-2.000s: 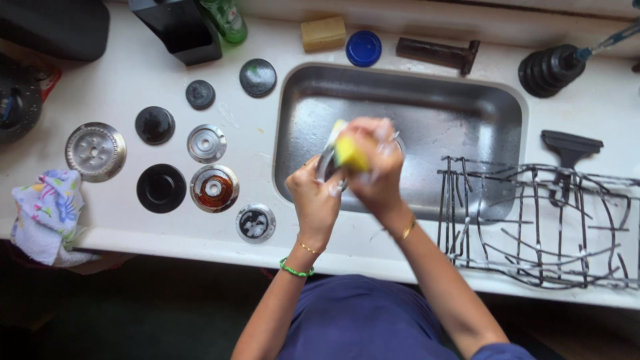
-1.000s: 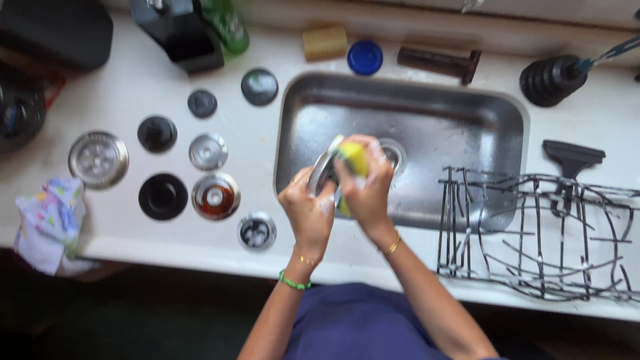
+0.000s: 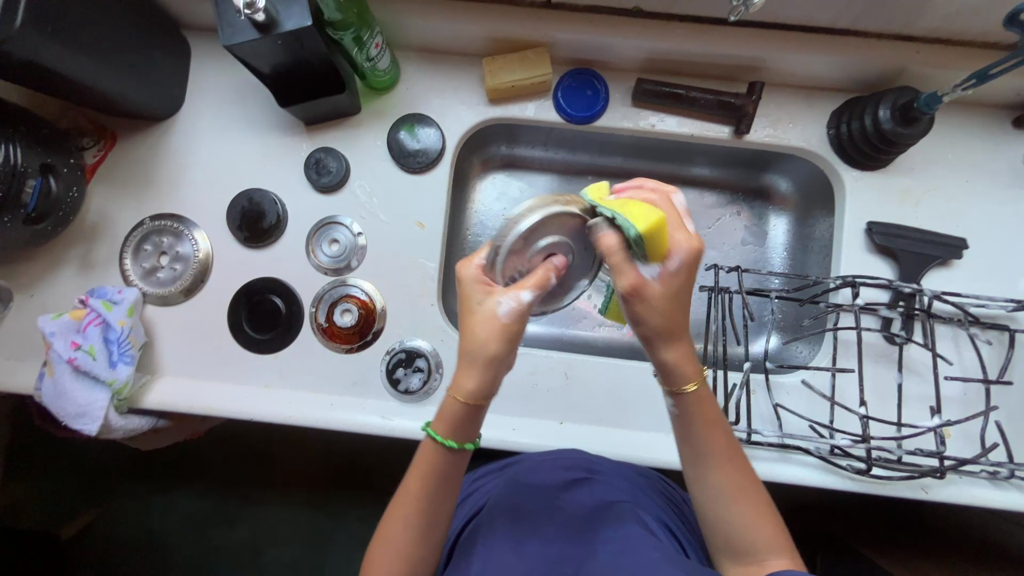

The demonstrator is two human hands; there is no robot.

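Over the steel sink (image 3: 760,208), my left hand (image 3: 500,308) grips a round metal burner part (image 3: 536,264), thumb on its raised centre. My right hand (image 3: 660,264) holds a yellow and green sponge (image 3: 632,220) against the disc's right edge. Suds show on both hands. A second yellow and green piece (image 3: 613,307) shows below the right hand, partly hidden. Left of the sink lie several black burner caps (image 3: 265,315) and metal burner parts (image 3: 336,246), one with a brown stain (image 3: 347,315) and one with suds (image 3: 410,370).
Black wire grates (image 3: 864,376) overlap the sink's right corner, by a black squeegee (image 3: 916,248). Behind the sink are a soap bar (image 3: 518,74), a blue lid (image 3: 581,96), a dark T-shaped object (image 3: 696,102) and a black plunger (image 3: 880,128). A cloth (image 3: 92,360) hangs over the front edge at left.
The disc in my left hand has turned from a steeply tilted pose to show its broad face. The sponge is still in my right hand, now at the disc's edge.
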